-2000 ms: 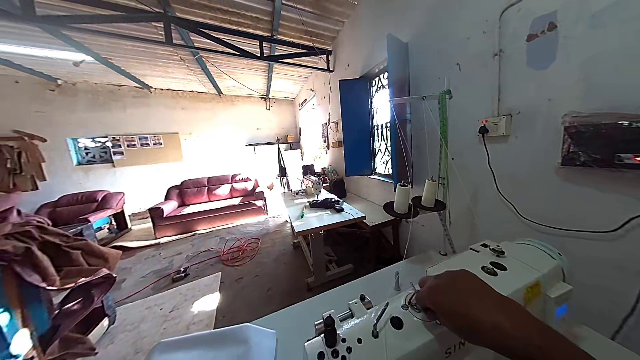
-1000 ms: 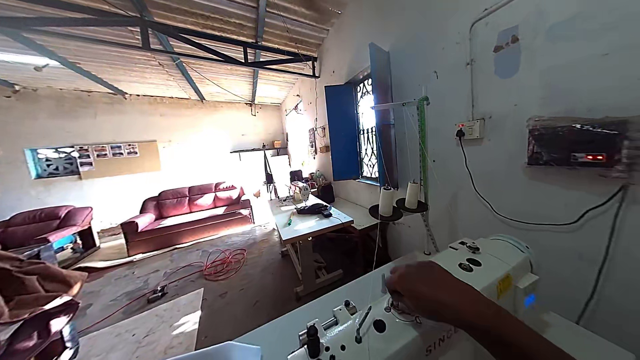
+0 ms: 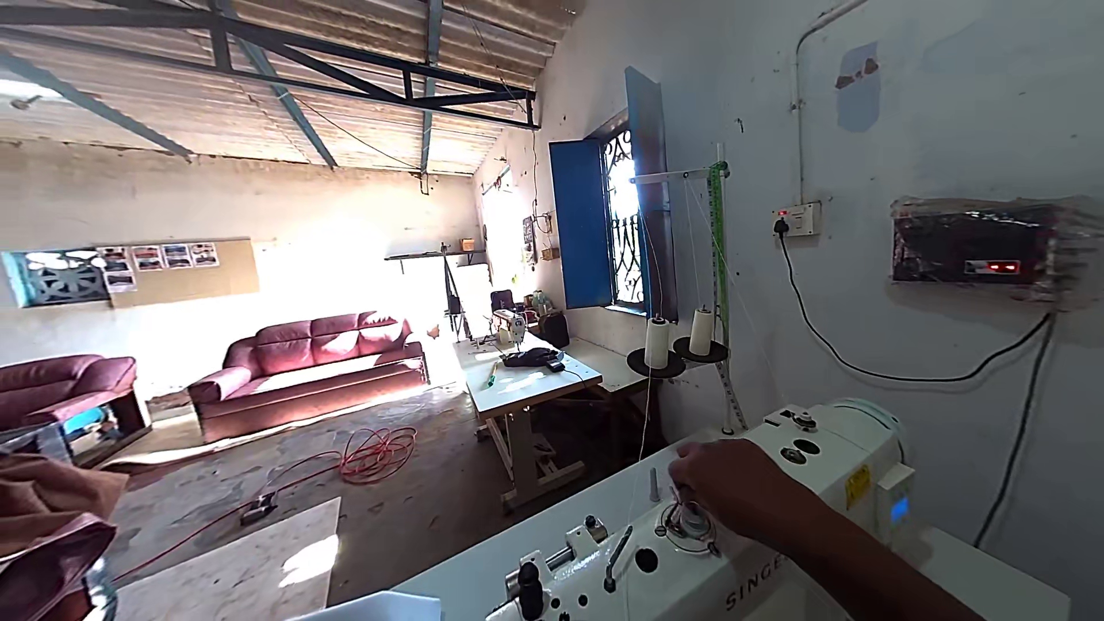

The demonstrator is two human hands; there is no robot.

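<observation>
A white Singer industrial sewing machine point(image 3: 759, 552) fills the lower right of the head view. My right hand point(image 3: 733, 479) is over the machine's top, its fingers bent down at a round metal part point(image 3: 690, 524) with a ring around it; whether they grip anything is hidden. Behind the hand, two white thread cones point(image 3: 657, 345) stand on black discs of a thread stand point(image 3: 718, 250), with a green tape measure hanging from its pole. Thread runs down from the cones toward the machine. My left hand is out of view.
Another table point(image 3: 535, 379) with a sewing machine point(image 3: 511, 328) and dark cloth stands beyond. A red cable point(image 3: 375, 457) lies coiled on the floor. Brown cloth point(image 3: 52, 517) is at the left edge, with maroon sofas point(image 3: 310, 362) behind. A plugged socket point(image 3: 798, 220) is on the right wall.
My right hand stays over the top of the machine, near the round metal part. The view has turned somewhat to the right.
</observation>
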